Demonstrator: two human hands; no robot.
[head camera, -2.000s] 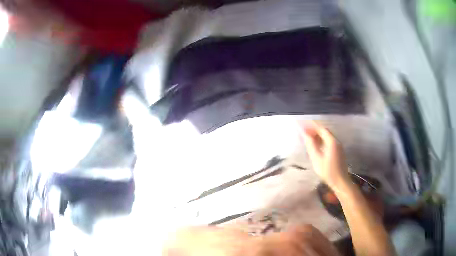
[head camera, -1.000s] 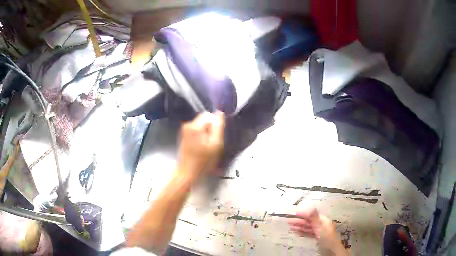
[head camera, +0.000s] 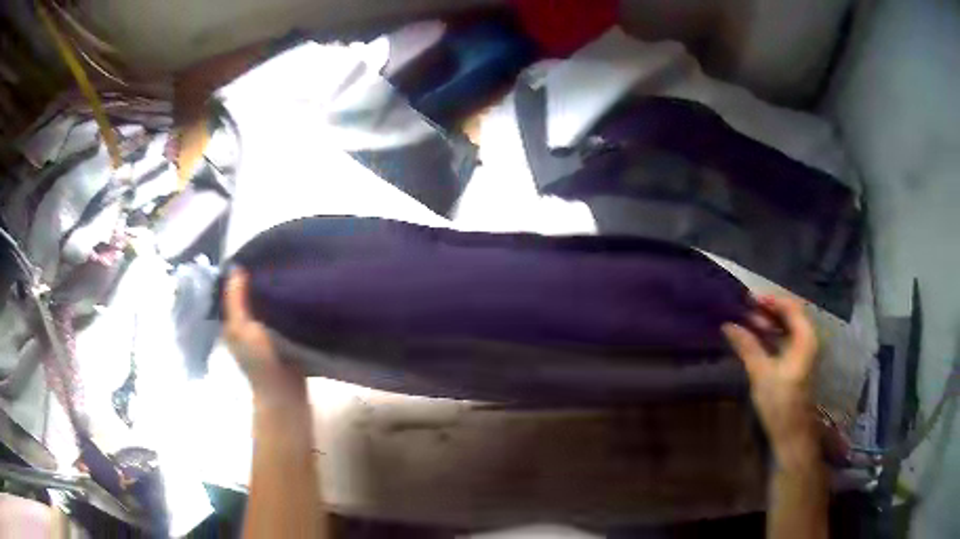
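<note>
A long color-blocked panel (head camera: 495, 295), with a purple band and dark grey beside it, is stretched sideways over the front of the table. My left hand (head camera: 253, 337) holds its left end. My right hand (head camera: 777, 342) pinches its right end between thumb and fingers. The panel looks slightly blurred. No iron can be made out in this view.
Purple, grey and white panels (head camera: 726, 179) lie flat at the back right. White and grey cloth (head camera: 316, 116) lies behind the held panel. A crumpled pile (head camera: 84, 179) is at the far left. The pressing table (head camera: 474, 453) has dark marks. A pale wall (head camera: 905, 137) stands at right.
My left hand has moved left and my right hand has moved up and right. The right hand was empty and now holds the panel. The panel has gone from bunched cloth to stretched out.
</note>
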